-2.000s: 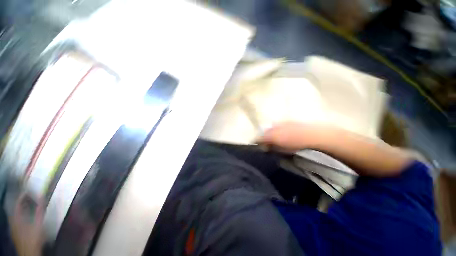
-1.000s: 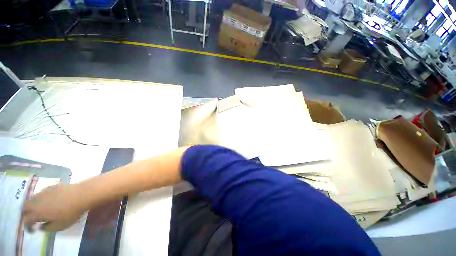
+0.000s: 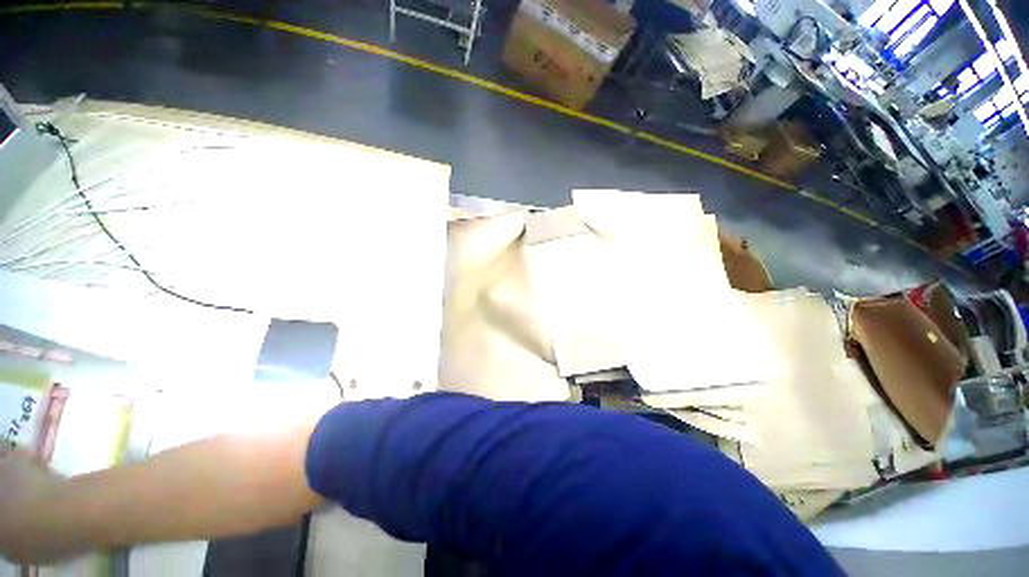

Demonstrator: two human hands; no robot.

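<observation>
My right hand [image 3: 32,513] is blurred at the left edge and partly cut off. It lies over the white template [image 3: 85,423], which has a red line, a yellow-green line and handwritten marks. My bare forearm and blue sleeve cross the lower picture. Whether the fingers hold anything cannot be told. My left hand is not in view. A dark bed plate [image 3: 257,550] shows below my forearm.
A small dark flat box [image 3: 298,347], black cable and loose pale strips lie on the white tabletop [image 3: 327,225]. Beige sheets [image 3: 666,293] are piled at right, beside brown cardboard [image 3: 908,361]. Behind are a floor with a yellow line and a carton [image 3: 564,51].
My right hand has moved from the beige pile to the template, then further to the left edge. The view has swung right, cutting off more of the template.
</observation>
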